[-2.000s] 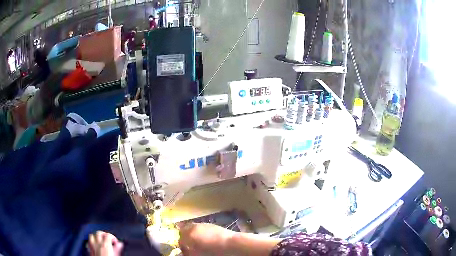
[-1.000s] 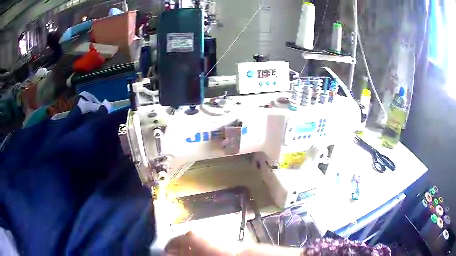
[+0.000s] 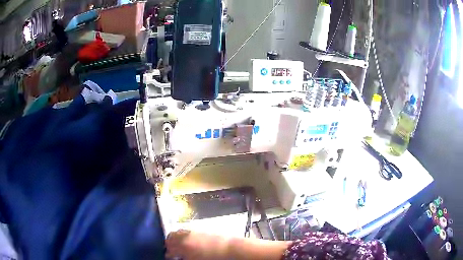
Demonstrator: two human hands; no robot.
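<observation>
The large navy fabric piece [image 3: 76, 167] lies heaped left of the sewing machine [image 3: 218, 134], its right edge beside the lit needle area [image 3: 165, 190]. A pale strip [image 3: 96, 94] shows at its back edge. My right hand [image 3: 180, 246] is at the bottom centre, in front of the needle area, beside the fabric's right edge. Its fingers are low and blurred, so what they hold is unclear. My left hand is not in view. The dark needle plate cover [image 3: 218, 203] lies under the machine arm.
Black shears [image 3: 383, 161], small snips [image 3: 361, 193] and an oil bottle [image 3: 403, 129] stand or lie on the table's right. Shiny plates [image 3: 292, 226] lie at the front right. A thread cone [image 3: 321, 28] stands behind. A crate of spools [image 3: 439, 221] is at the far right.
My left hand, seen at the fabric two seconds ago, is out of view. My right hand has drawn back from the needle area toward the front edge. The navy fabric reaches further forward beside it.
</observation>
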